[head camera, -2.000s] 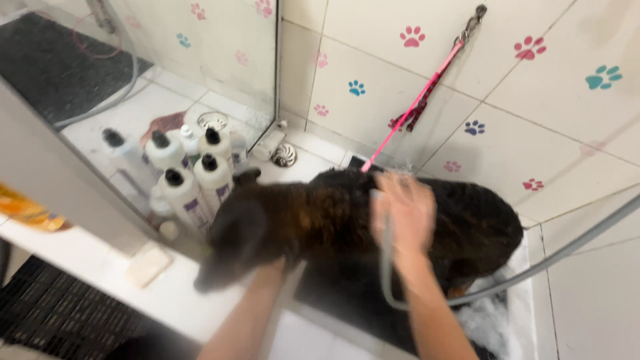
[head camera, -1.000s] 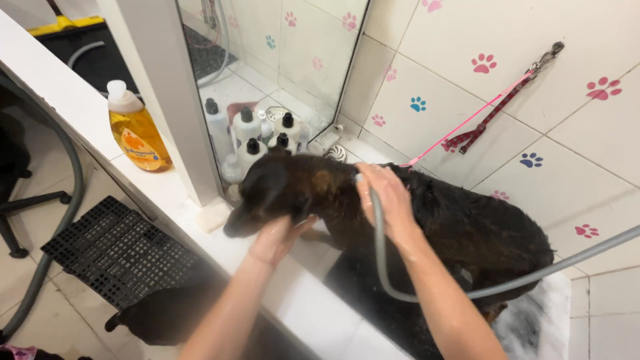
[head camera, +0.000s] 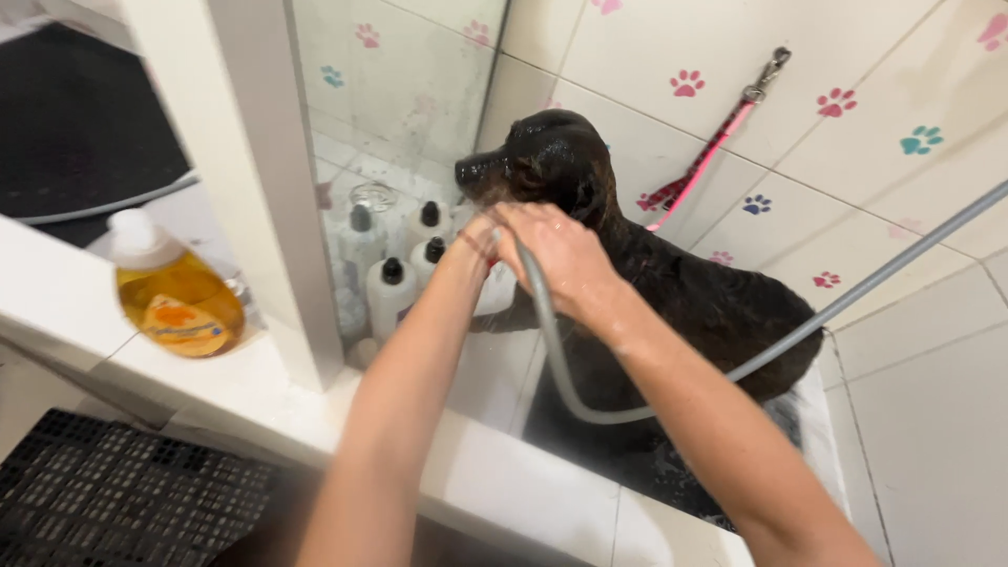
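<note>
A wet dark-coated dog (head camera: 693, 299) stands in the tiled wash tub, its head raised and its muzzle toward the left. My right hand (head camera: 555, 256) grips the end of a grey hose (head camera: 551, 339) just below the dog's jaw. Beside it, at the dog's chin or throat, is my left hand (head camera: 480, 232); its fingers are mostly covered by the right hand, so its grip cannot be made out. The hose loops down and runs across the dog's flank to the right edge. A pink and red leash (head camera: 709, 153) with a metal clip goes from the wall down behind the dog.
Several white bottles with black caps (head camera: 391, 295) stand left of my hands by the glass panel (head camera: 402, 87). A bottle of amber liquid (head camera: 177, 291) is on the white ledge (head camera: 504, 465), beyond a white post (head camera: 252, 181). A black plastic grate (head camera: 118, 488) lies at lower left.
The dog's head has risen from low over the ledge. My right hand has gone with the hose from its neck or shoulder to below the jaw, where both hands now meet.
</note>
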